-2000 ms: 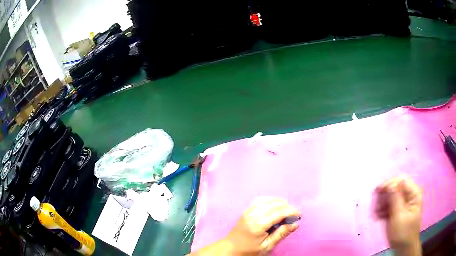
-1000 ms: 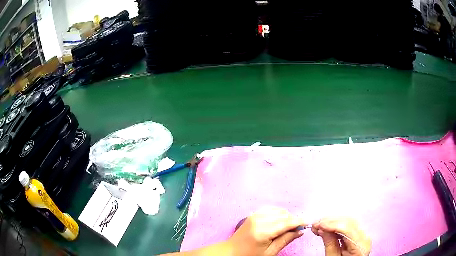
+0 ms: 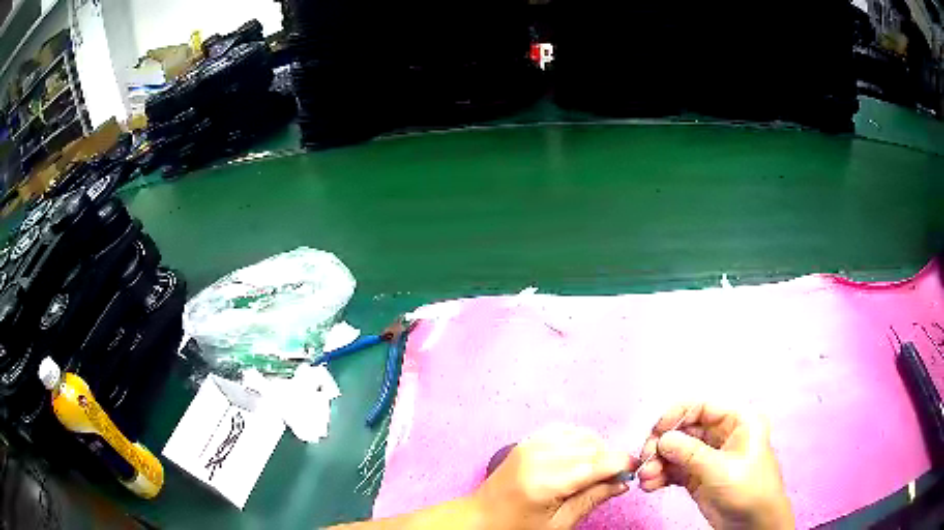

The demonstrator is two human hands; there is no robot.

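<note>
Over the pink mat [image 3: 497, 362], my left hand [image 3: 559, 476] is closed on a small dark part [image 3: 625, 476] whose end shows at the fingertips. A dark rounded shape shows behind its knuckles, mostly hidden. My right hand [image 3: 714, 466] is just right of it, almost touching, and pinches a thin pale strand [image 3: 650, 455] between thumb and fingers. Where the strand meets the dark part is too small to tell.
Blue-handled cutters [image 3: 388, 373] lie at the mat's left edge. Left are a clear bag [image 3: 274, 305], white paper [image 3: 223, 440] with dark wires, a yellow bottle [image 3: 104, 430] and stacked black pads [image 3: 72, 300]. A black tool [image 3: 921, 388] lies right. Black stacks [image 3: 414, 67] line the green bench's back.
My right hand came in from the right to my left hand's fingertips. Since a second ago, its fingers have risen and turned slightly, with the strand now more upright.
</note>
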